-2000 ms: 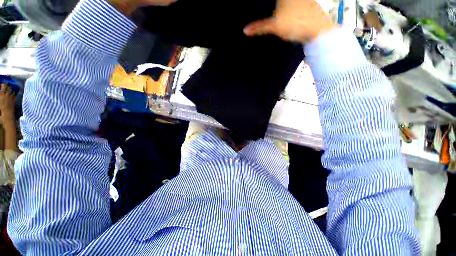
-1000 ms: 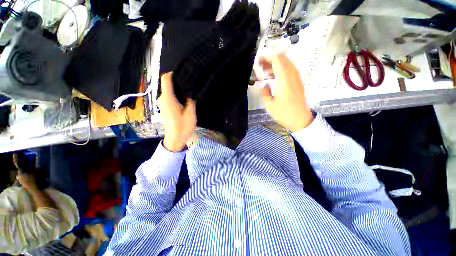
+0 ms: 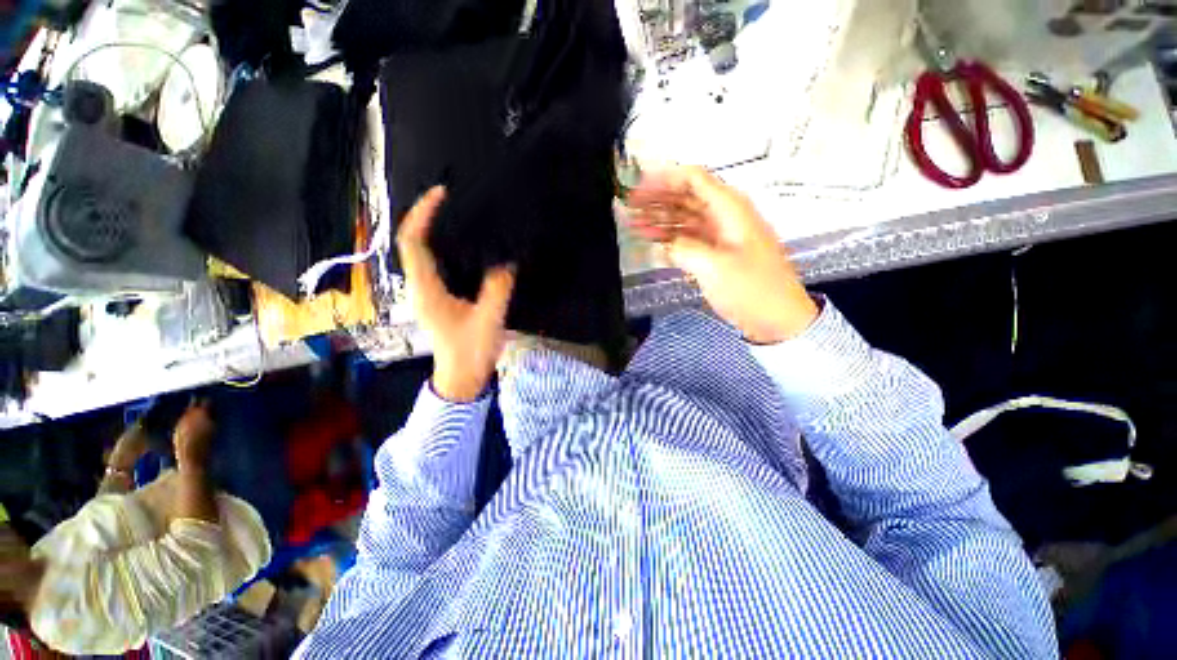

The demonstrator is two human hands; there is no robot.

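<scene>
A bundle of black cut pieces (image 3: 542, 245) lies at the centre of the table and reaches over its front edge toward my lap. My left hand (image 3: 456, 297) is on the bundle's left part, thumb and fingers apart, not closed on the cloth. My right hand (image 3: 707, 239) is open just right of the bundle, its fingers blurred near the bundle's right edge; it holds nothing visible. A second pile of black pieces (image 3: 265, 174) lies at the left, on a yellow-brown card (image 3: 316, 310), with a white strip (image 3: 342, 264) beside it.
Red-handled scissors (image 3: 968, 126) and small yellowish-handled snips (image 3: 1084, 106) lie at the right. A grey motor housing (image 3: 103, 213) stands at the left. The table's front edge (image 3: 904, 245) runs across. Another person's sleeve (image 3: 155, 554) shows at the lower left. White tape (image 3: 1046, 402) hangs below the edge.
From a raised, partly hidden position, the bundle has come down onto the table. Over the last second my left hand's fingers have spread slightly, and my right hand has moved a little lower.
</scene>
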